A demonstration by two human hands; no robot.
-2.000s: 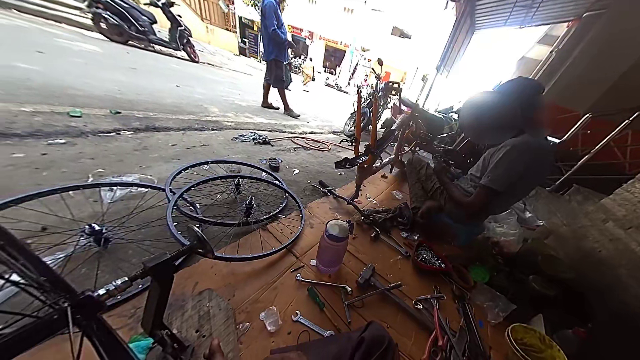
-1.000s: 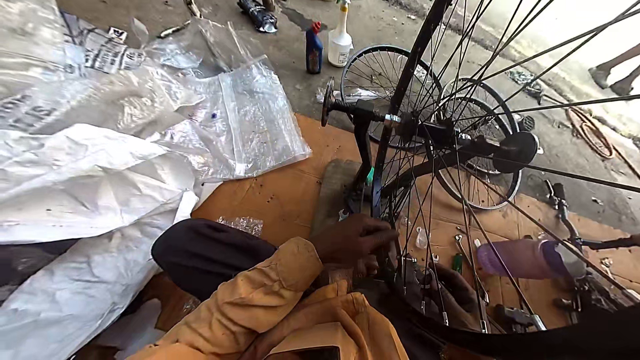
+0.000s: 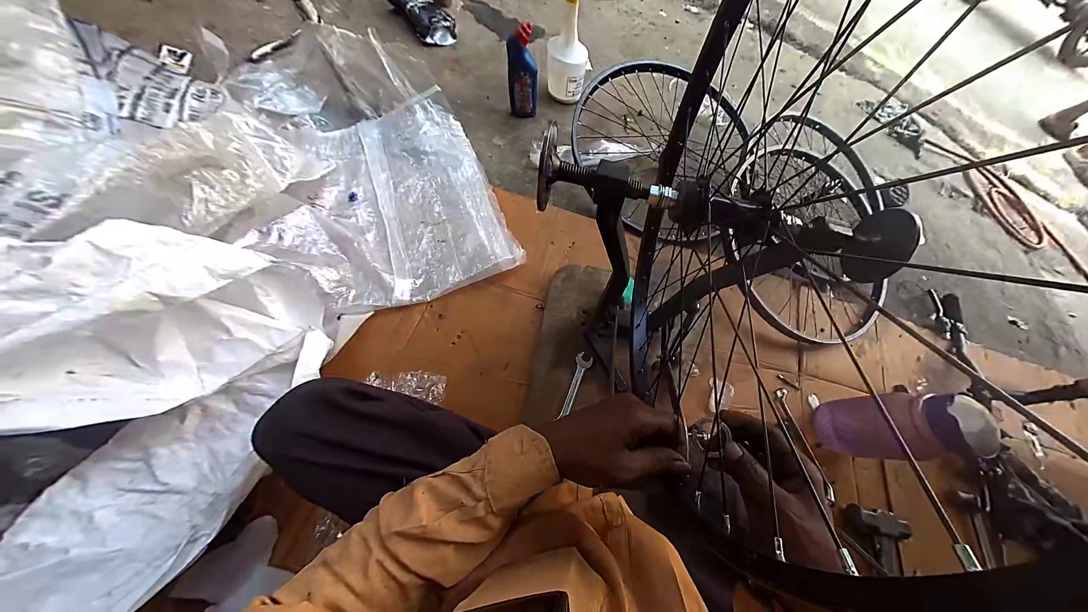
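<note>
A spoked bicycle wheel with a black rim [image 3: 816,586] stands upright close in front of me, its hub [image 3: 722,208] held in a black metal wheel stand [image 3: 614,246]. At the lower part of the rim, my left hand [image 3: 620,440] has its fingers closed around a spoke. Behind the spokes, my right hand [image 3: 769,489] holds a small round metal tool [image 3: 707,438], perhaps a spoke wrench, near the rim. Spokes partly cover that hand, so its fingertips are only partly seen. An open-end wrench [image 3: 576,382] lies on the stand's wooden base left of the rim.
Loose wheels [image 3: 659,72] lie beyond the stand. Plastic sheeting [image 3: 425,195] spreads at left. A blue bottle [image 3: 522,76] and a white spray bottle [image 3: 568,68] stand at the back. A purple bottle [image 3: 875,425] and a hammer [image 3: 880,527] lie on the cardboard at right.
The view has swung from the street to the wheel and stand between the first frame and the second. Since then both hands have stayed at the lower rim.
</note>
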